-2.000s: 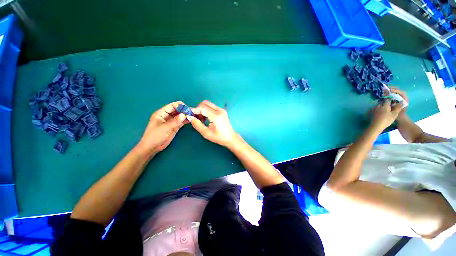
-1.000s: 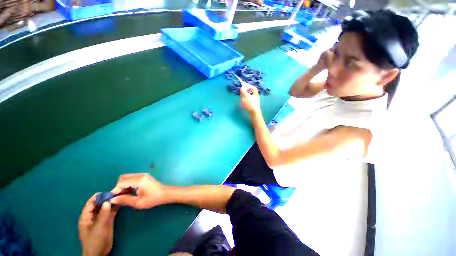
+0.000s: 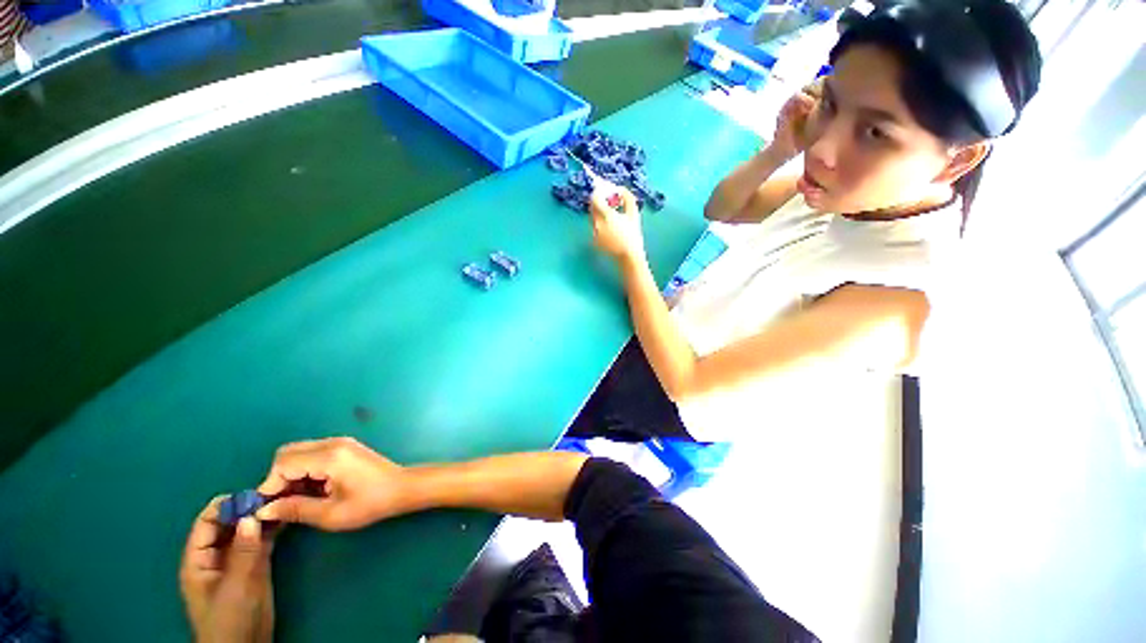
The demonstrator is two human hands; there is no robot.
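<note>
A small dark blue-grey plastic housing (image 3: 241,506) is held between my two hands at the lower left. My left hand (image 3: 226,572) grips it from below, with the thumb on its near side; the forearm is cut off by the bottom edge. My right hand (image 3: 329,485) touches the housing's right side with its fingertips pinched. Whether a separate small part is between those fingers, I cannot tell. Part of a dark pile of housings (image 3: 25,615) shows at the lower left corner, blurred.
Two dark pieces (image 3: 490,270) lie on the green mat (image 3: 415,339). A coworker (image 3: 804,302) sits at the right, one hand holding a white pen-like tool at a dark pile (image 3: 616,163). A blue bin (image 3: 503,113) stands beyond, by the dark green strip (image 3: 189,251).
The view has swung right, towards the coworker, and most of the left pile has left the picture. My hands still hold the housing together. The coworker's other hand is now raised near the head.
</note>
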